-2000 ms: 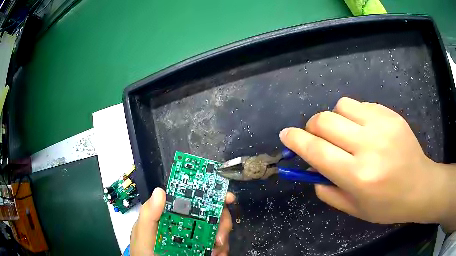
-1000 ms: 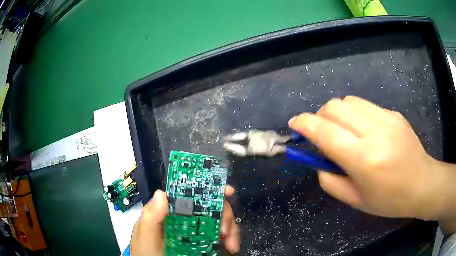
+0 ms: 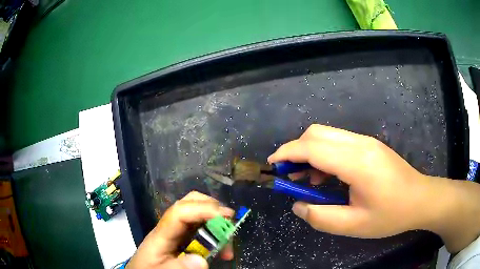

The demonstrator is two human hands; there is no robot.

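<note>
My left hand (image 3: 176, 228) grips the circuit board, which is turned nearly edge-on at the bottom of the view. Its bright green terminal block (image 3: 220, 228) and small blue trimmer potentiometer (image 3: 242, 212) face up and right; a yellow part (image 3: 196, 249) shows between my fingers. My fingers hide most of the board. My right hand (image 3: 350, 181) holds the diagonal cutters (image 3: 246, 171) by their blue handles. The jaws are slightly blurred, point left, and are above the board, apart from it.
The black tray (image 3: 284, 39) lies beneath both hands, with bright specks on its floor. A second circuit board (image 3: 105, 199) lies on a white sheet (image 3: 95, 126) at the left. A yellow-green object (image 3: 373, 14) is beyond the tray's far rim. A green mat (image 3: 158, 31) surrounds the tray.
My left hand has turned the board from its flat solder side to nearly edge-on. My right hand and the cutters have moved left and down. The whole view has shifted slightly.
</note>
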